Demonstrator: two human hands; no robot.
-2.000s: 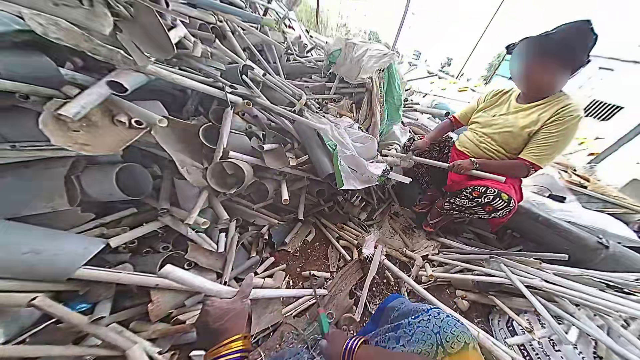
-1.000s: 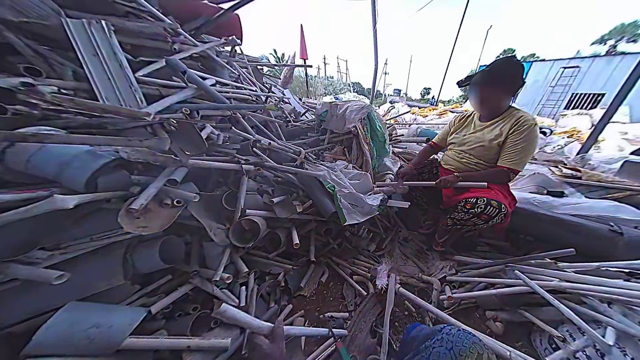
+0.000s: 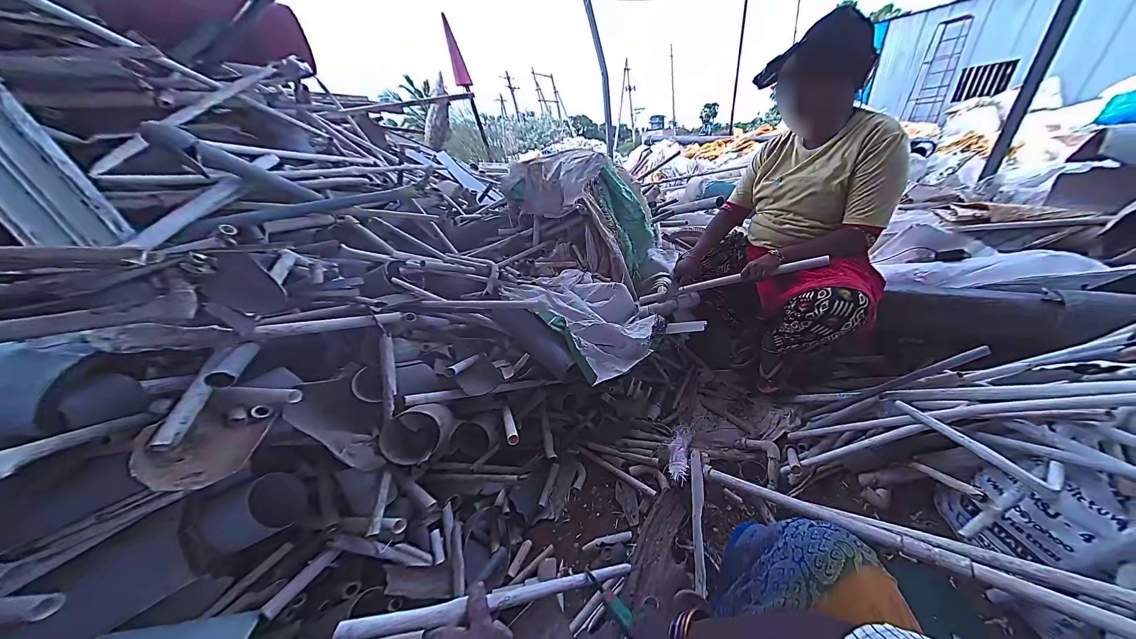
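At the bottom edge, my left hand (image 3: 475, 619) grips a long pale plastic pipe (image 3: 541, 587), one finger raised over it; most of the hand is cut off. To its right, my right hand (image 3: 661, 614), dark and partly out of frame, with bangles at the wrist, holds a green-handled hand tool (image 3: 618, 611). The tool's thin metal end lies at or near the pipe; whether they touch is unclear. My knee in patterned blue cloth (image 3: 790, 568) is beside the right forearm.
A high heap of scrap pipes (image 3: 266, 328) rises at left. A seated co-worker (image 3: 812, 195) holds a pale pipe (image 3: 754, 277) at right. White plastic sacking (image 3: 595, 319) lies between. Long thin pipes (image 3: 958, 410) and a printed sack (image 3: 1029, 515) lie at lower right.
The view has tilted up a lot, so my hands now sit at the bottom edge. My left hand stays on the pale pipe and the green-handled tool remains by my right hand.
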